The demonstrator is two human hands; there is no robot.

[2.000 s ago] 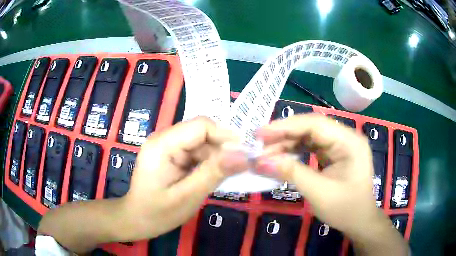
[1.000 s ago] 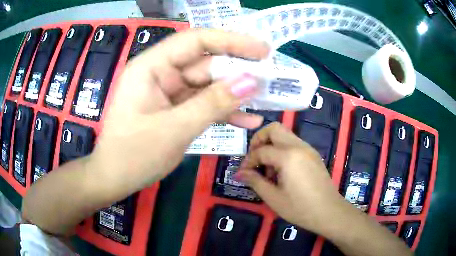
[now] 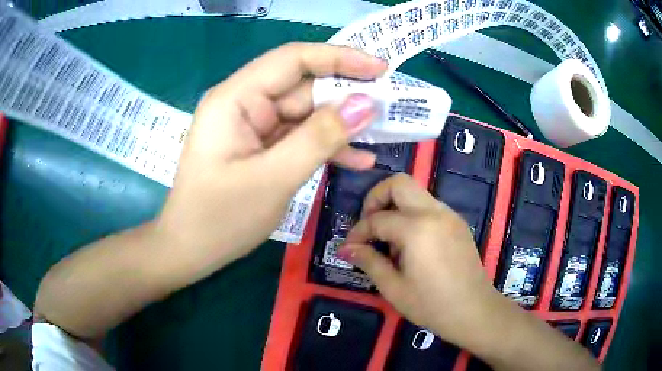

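Note:
My left hand [image 3: 261, 159] is at the centre, its thumb and fingers shut on the folded end of the small-label strip [image 3: 417, 112]. My right hand [image 3: 421, 253] is below it, fingers curled, fingertips at the battery bay of a black phone [image 3: 350, 190] in the red-orange tray [image 3: 290, 290]. A white label [image 3: 332, 253] shows in the bay beside the fingertips; whether they still grip it is hidden. The wide barcode strip [image 3: 94, 109] runs from the upper left behind my left hand, its end at the tray's left edge.
The small-label roll [image 3: 570, 103] stands at the upper right, its printed strip arching left. A slim dark pen [image 3: 483, 94] lies behind the tray. More black phones [image 3: 533, 224] fill the tray's slots. A grey metal piece [image 3: 236, 6] is at the top edge. A red edge shows at far left.
My hands have parted, and my right hand has come down to the phone. The left tray of phones has slid left out of view. The wide strip now stretches to the upper left.

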